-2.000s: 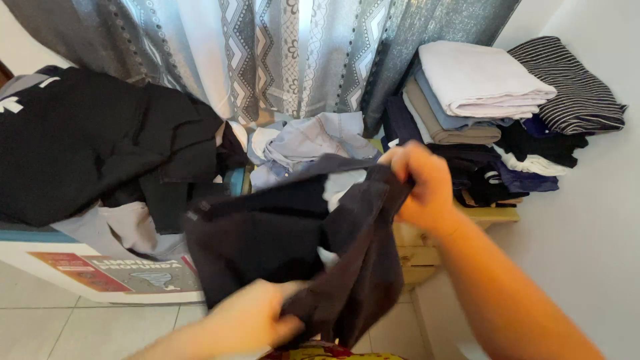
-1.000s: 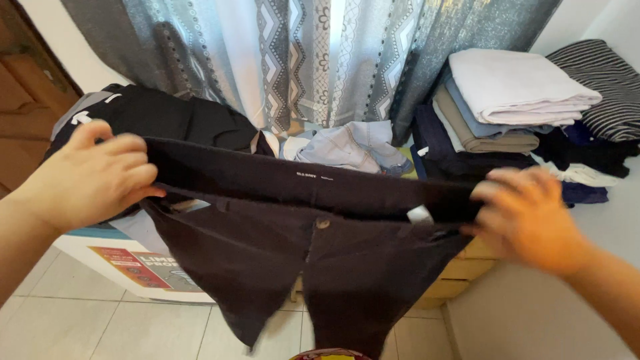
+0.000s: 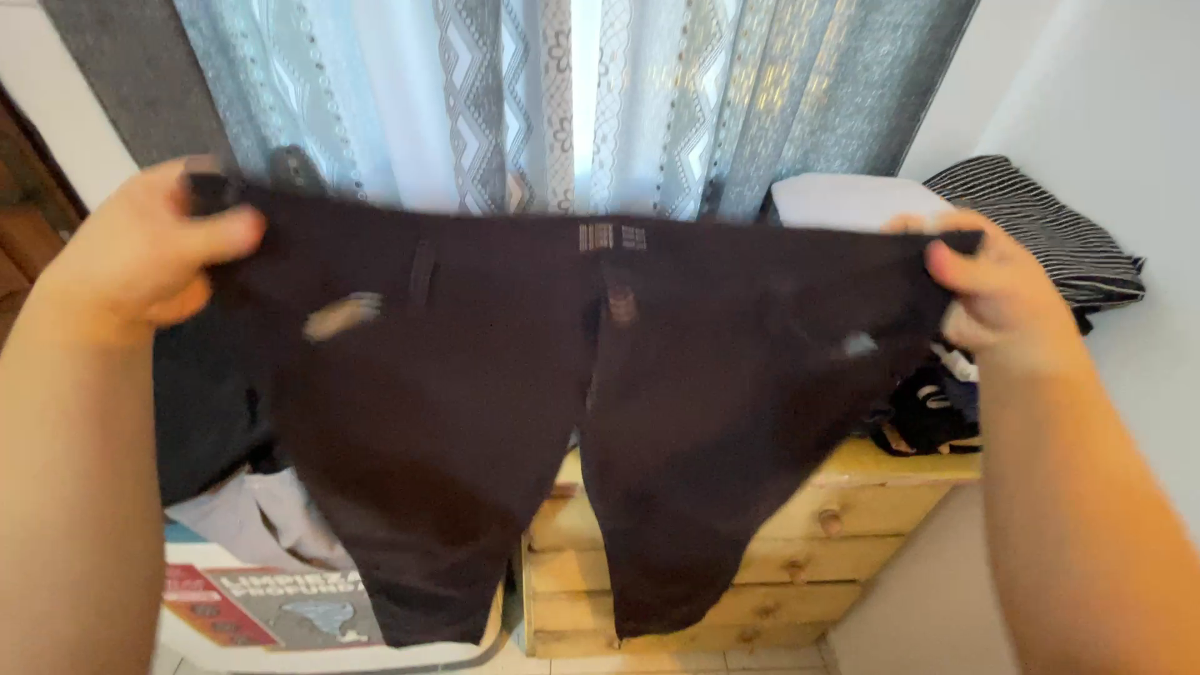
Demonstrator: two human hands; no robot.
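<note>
A pair of dark trousers (image 3: 469, 375) hangs spread out in front of me, blurred by motion, with a button and belt loop at the waist. My left hand (image 3: 155, 248) grips one end of the waistband, thumb on the near side. The other end is pinched in my right hand (image 3: 994, 281). Both trouser legs dangle apart below. Light patches show at the two pocket areas. Behind the trousers, much of the piled clothing is hidden.
Behind hang patterned grey and white curtains (image 3: 506, 103). A wooden chest of drawers (image 3: 694, 600) stands below, with a folded white cloth (image 3: 853, 202) and a striped garment (image 3: 1041, 230) at right. At left, black clothing (image 3: 202, 403) and a grey garment (image 3: 272, 516) lie above a white appliance (image 3: 225, 656).
Two seconds ago the trousers were bunched between my hands; one second ago they were spread by the waistband. Now they are held higher in view, stretched wide, with both legs hanging.
</note>
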